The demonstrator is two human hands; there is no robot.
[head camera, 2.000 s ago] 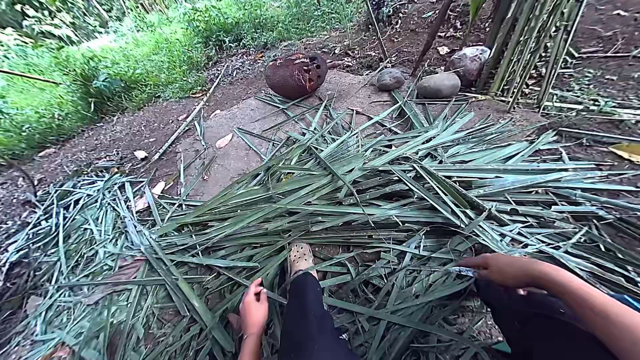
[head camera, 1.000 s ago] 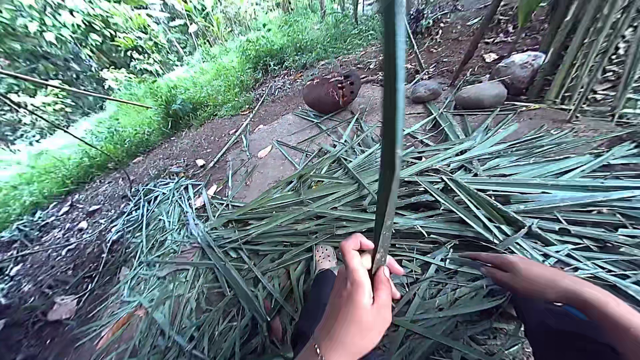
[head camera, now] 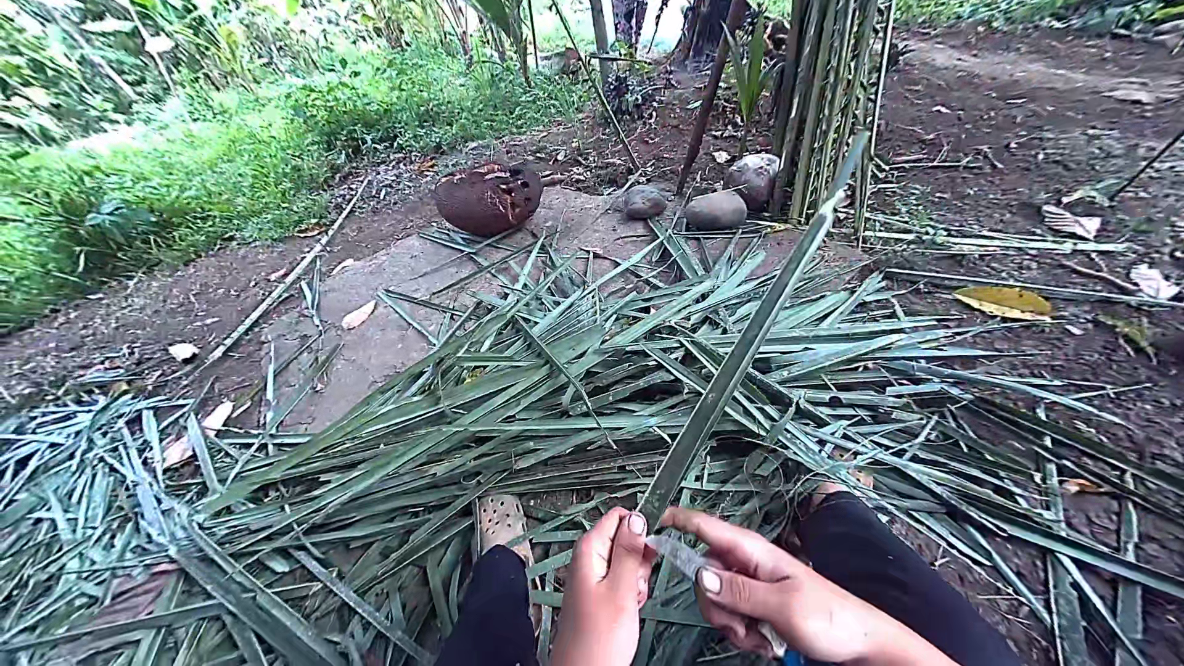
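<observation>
A long green palm leaf strip (head camera: 731, 379) slants up and to the right from my left hand (head camera: 603, 578), which pinches its lower end between thumb and fingers. Close against it on the right, my right hand (head camera: 772, 587) grips a small knife (head camera: 680, 555); its blade lies at the base of the strip, and the handle is mostly hidden by my fingers. Below and around both hands spreads a heap of cut green leaf strips (head camera: 555, 398), partly over my legs' surroundings and a perforated clog (head camera: 501, 523) on my left foot.
Beyond the heap, a brown pot-like object with holes (head camera: 487, 199) rests on a flat stone slab (head camera: 370, 324). Several rounded stones (head camera: 715, 211) lie to its right, by an upright bundle of stalks (head camera: 826, 111). A thin stick (head camera: 287, 282) lies at the left, near grass (head camera: 213, 166).
My left hand first had no strip, then held one upright; now the strip leans right. My right hand has moved from the right side to beside my left, with the knife against the strip.
</observation>
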